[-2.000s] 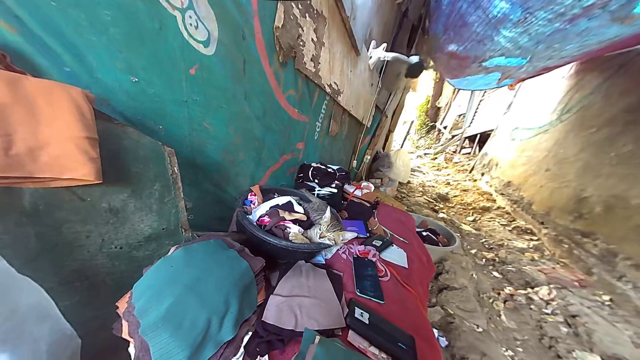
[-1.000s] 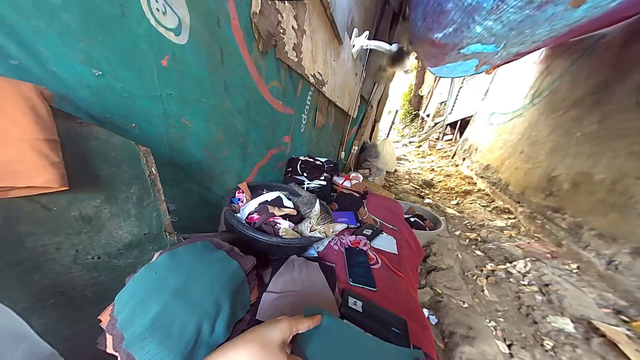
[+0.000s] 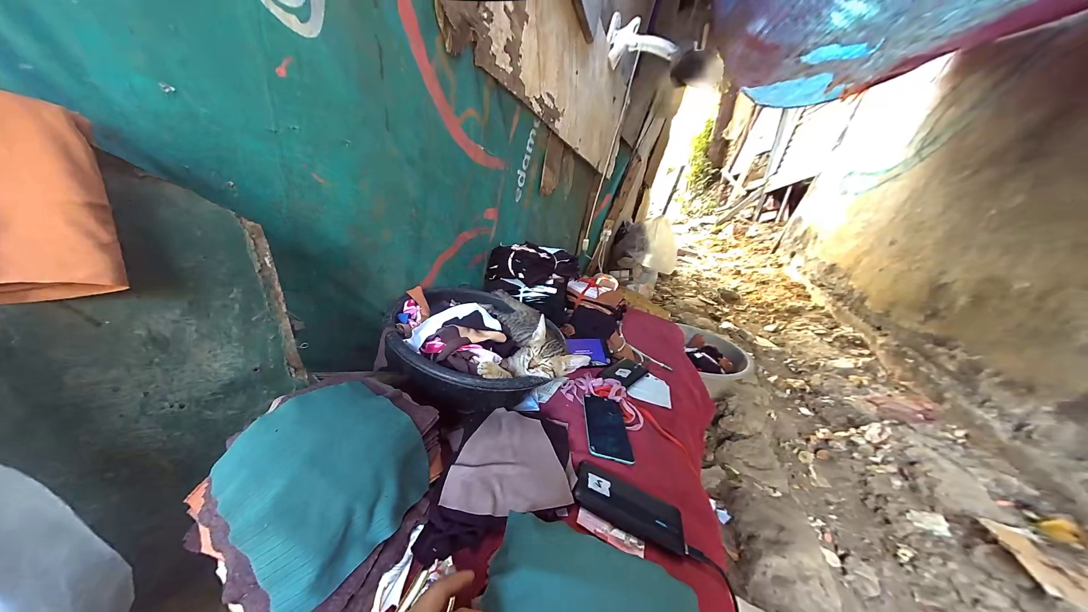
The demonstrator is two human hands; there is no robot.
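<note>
At the bottom edge only a finger or two of my left hand (image 3: 444, 592) show, by the left edge of a teal cloth piece (image 3: 586, 569); what they hold is hidden. My right hand is out of view. Left of them lies a stack of rounded cut cloth with a teal piece (image 3: 323, 484) on top. Beyond, a mauve cloth piece (image 3: 507, 467) rests on dark cloth. A black power bank (image 3: 629, 507) with a cable and a smartphone (image 3: 608, 429) lie on a red cloth (image 3: 667, 433) to the right.
A tabby cat (image 3: 540, 353) lies in a black basin (image 3: 450, 387) of cloth scraps. Behind it sits a black bundle (image 3: 531, 268). A pale basin (image 3: 722, 374) stands right, beside a littered dirt path (image 3: 816, 476). A green wall (image 3: 340, 153) runs along the left.
My left hand came into view over the teal cloth near the bottom a second ago; now it is lower, mostly out of the frame. More of the teal cloth shows than two seconds ago.
</note>
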